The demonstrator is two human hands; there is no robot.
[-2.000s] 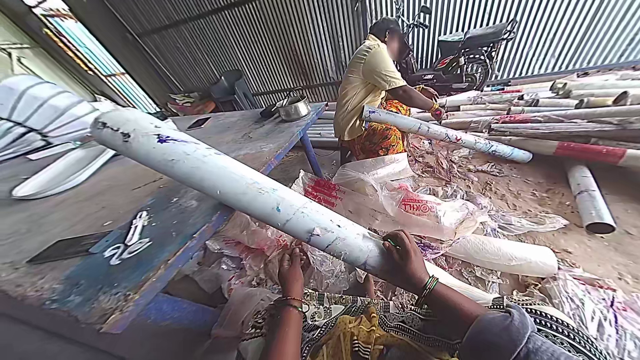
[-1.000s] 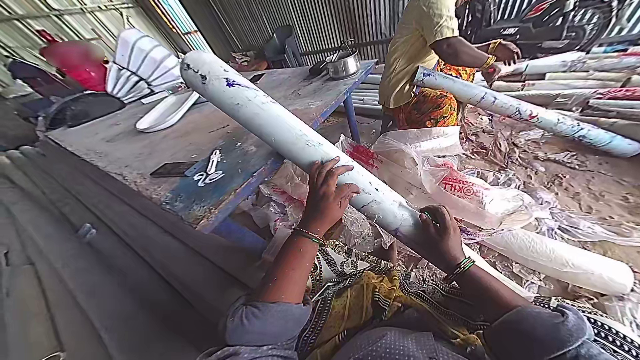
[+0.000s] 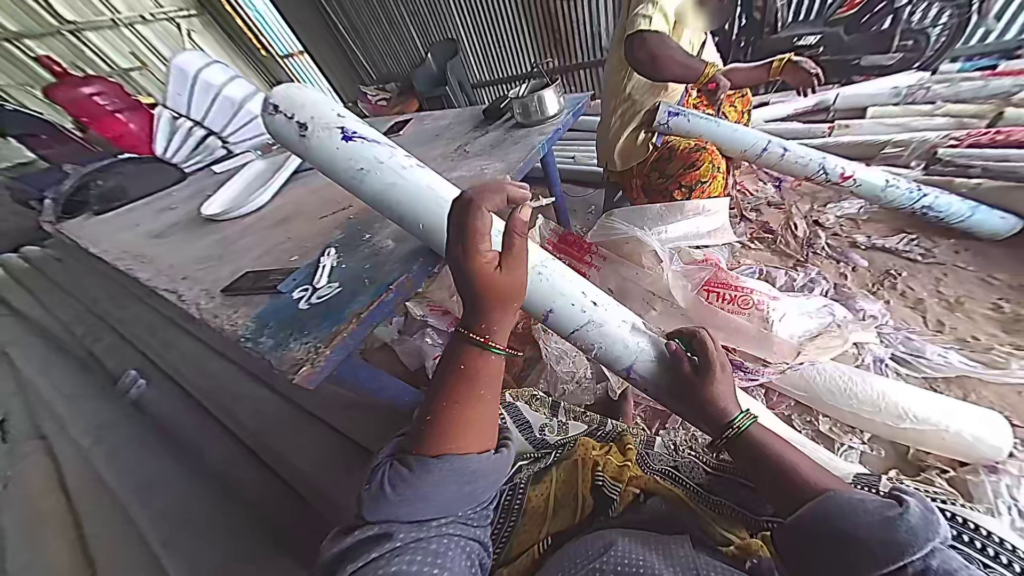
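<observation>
A long pale blue-white roll (image 3: 404, 178), stained purple, slants across the view from the upper left down to my lap. My left hand (image 3: 490, 252) is over its middle, a small pale scrap (image 3: 542, 202) pinched between thumb and forefinger. Farther down, my right hand (image 3: 702, 378) grips the roll, its fingers curled on the upper side; a bit of green shows by them, too small to identify. The roll's lower end is hidden behind my right hand and arm. Patterned yellow, black and white cloth (image 3: 596, 480) covers my lap.
A worn blue-edged table (image 3: 352, 308) at left bears a white dish (image 3: 250, 186), a dark flat object (image 3: 260, 281) and a metal pot (image 3: 536, 102). Crumpled plastic sheets (image 3: 680, 280) and a white roll (image 3: 900, 408) lie at right. A seated person (image 3: 650, 88) is beside another stained roll (image 3: 832, 170).
My left hand was low beside the roll, then lay on it; now it is raised slightly with a pale scrap in its fingers. My right hand stays on the roll. The view has swung left.
</observation>
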